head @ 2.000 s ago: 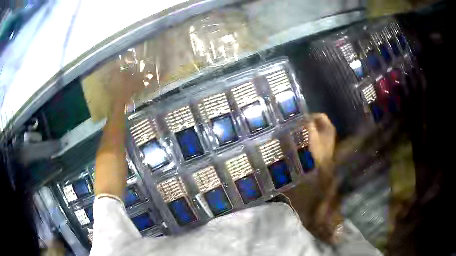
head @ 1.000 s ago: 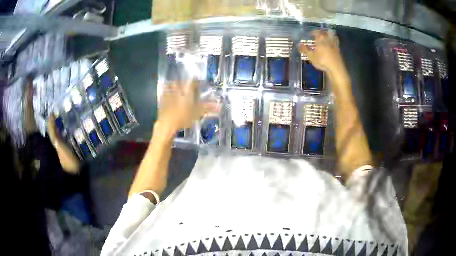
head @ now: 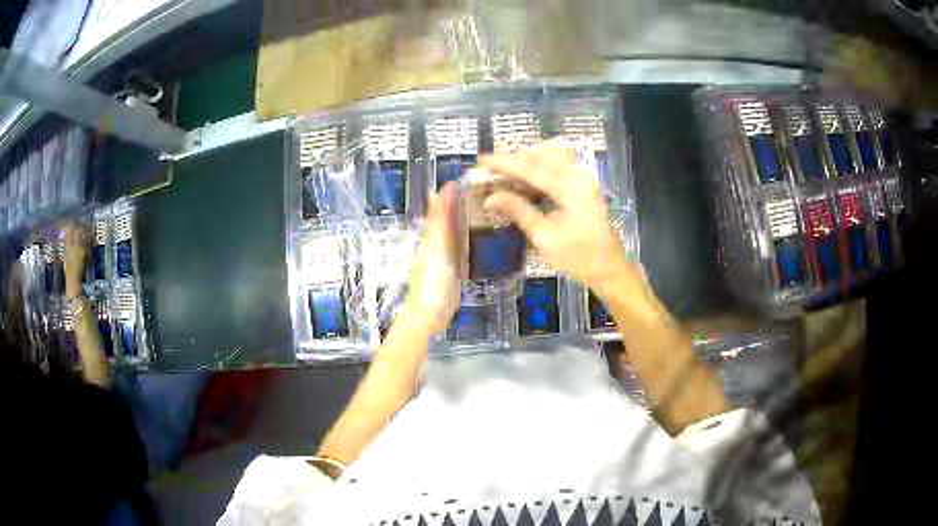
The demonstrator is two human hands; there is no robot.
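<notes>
A clear ten-place tray lies in front of me, with packs of pale rows above blue panels in it. A small retail pack is held upright above the tray's middle, its dark blue panel facing me. My left hand is against its left side. My right hand grips its top and right side, fingers bent over the pale part. Glare and crinkled clear film blur the tray's left part. My hands hide some middle places.
Another filled tray, with some red-row packs, lies at right. At far left another person's hand is over a filled tray. Tan cardboard lies behind my tray, by a pale metal rail. The surface is dark green.
My hands have come together over the tray's middle, the right from the upper right corner, the left from the left side. A pack is now between them. The view has shifted.
</notes>
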